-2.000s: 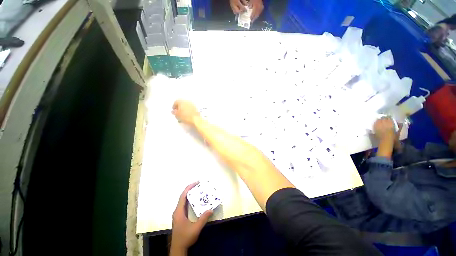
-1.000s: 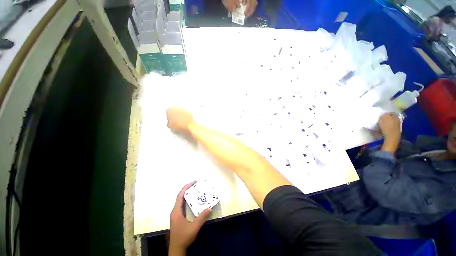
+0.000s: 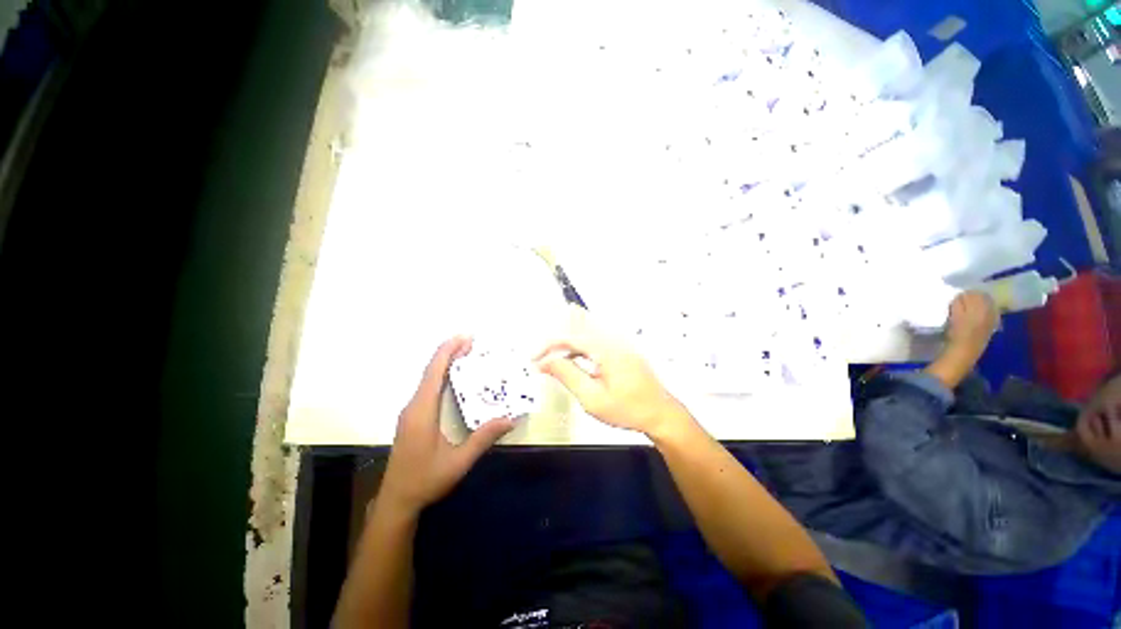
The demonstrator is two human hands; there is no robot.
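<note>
A white rounded square housing (image 3: 494,391) with small dark marks in its middle is near the table's front edge. My left hand (image 3: 433,430) holds it by its left side, thumb at the lower edge and fingers at the upper left. My right hand (image 3: 605,383) is just right of the housing, thumb and forefinger bent close together near its right edge. Whether something small is between those fingertips is too bright to tell. A slim hand tool (image 3: 563,280) with a dark handle and yellowish section lies on the table above my right hand.
White units (image 3: 787,234) with dark dots cover the right of the table (image 3: 369,418). Pale overlapping pouches (image 3: 971,160) fan along the far right edge. Another worker's hand (image 3: 971,322) is at the right by a pale bottle (image 3: 1023,290). A red bin (image 3: 1072,338) stands beyond.
My right hand has come back from the far left of the table to beside the housing. My left hand still holds the housing. The view has tilted down, and the dark-handled tool now shows.
</note>
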